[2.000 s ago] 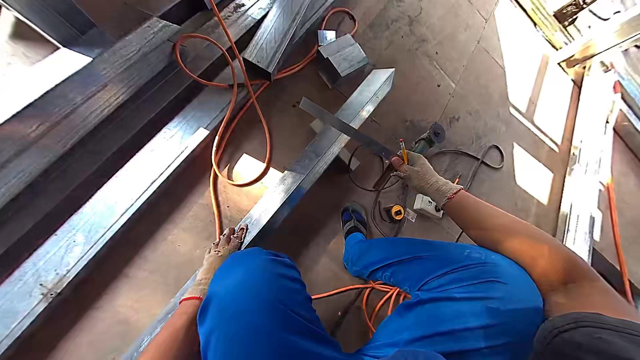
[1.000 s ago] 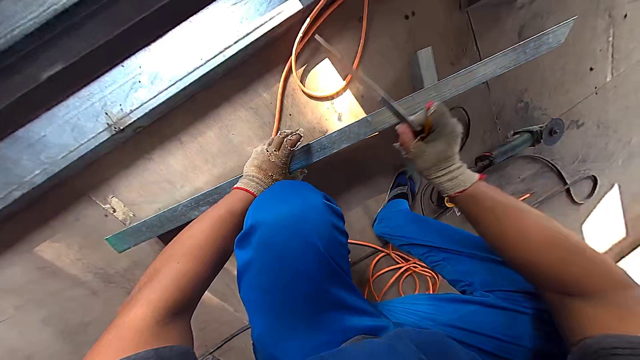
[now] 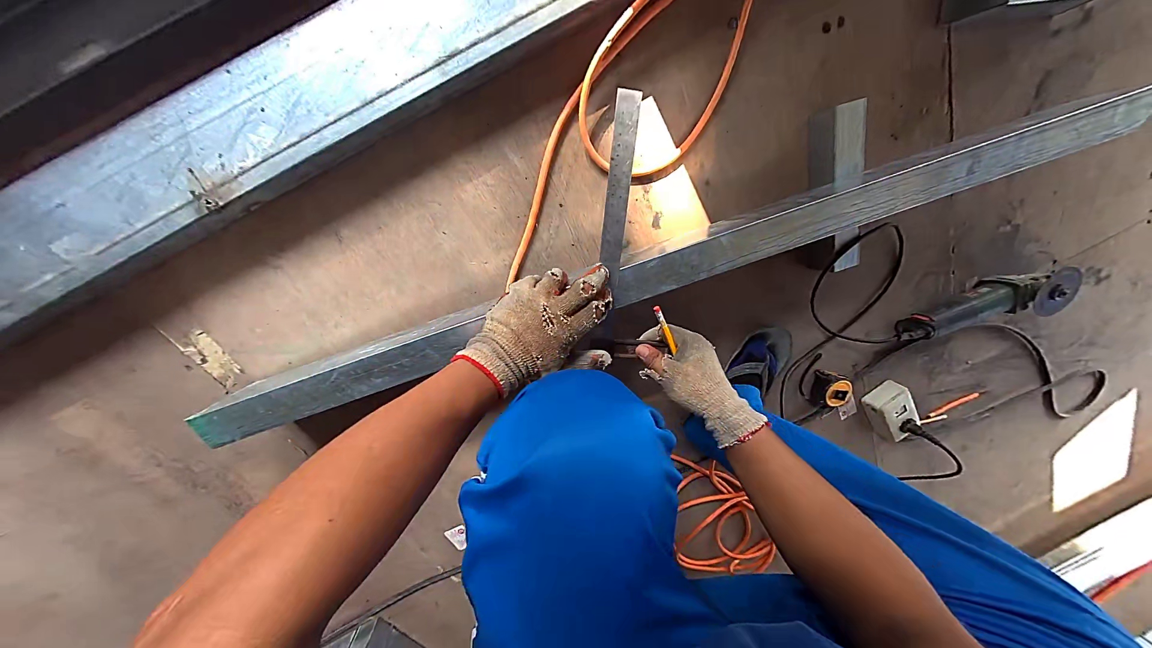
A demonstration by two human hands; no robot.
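A square metal tube [image 3: 774, 236] runs across the view, its near left end marked green. My left hand [image 3: 544, 324], in a worn knitted glove, lies on the tube and presses a steel ruler blade [image 3: 619, 180] of what looks like a square against it. The blade stands across the tube and points away from me. My gloved right hand [image 3: 697, 373] is just right of my knee, holding a pencil [image 3: 664, 329] with a red end. A thin dark tool part lies by its fingertips; whether the hand grips it is unclear.
An angle grinder [image 3: 981, 304] with its cord lies on the floor at right, near a white socket box [image 3: 891, 409]. A short metal tube [image 3: 849, 144] lies under the long one. Orange hose [image 3: 540, 193] loops ahead. A large steel beam [image 3: 270, 117] lies at upper left.
The steel ruler was in my right hand and is now across the tube under my left hand. My right hand has come down near my knee with the pencil. The view has shifted.
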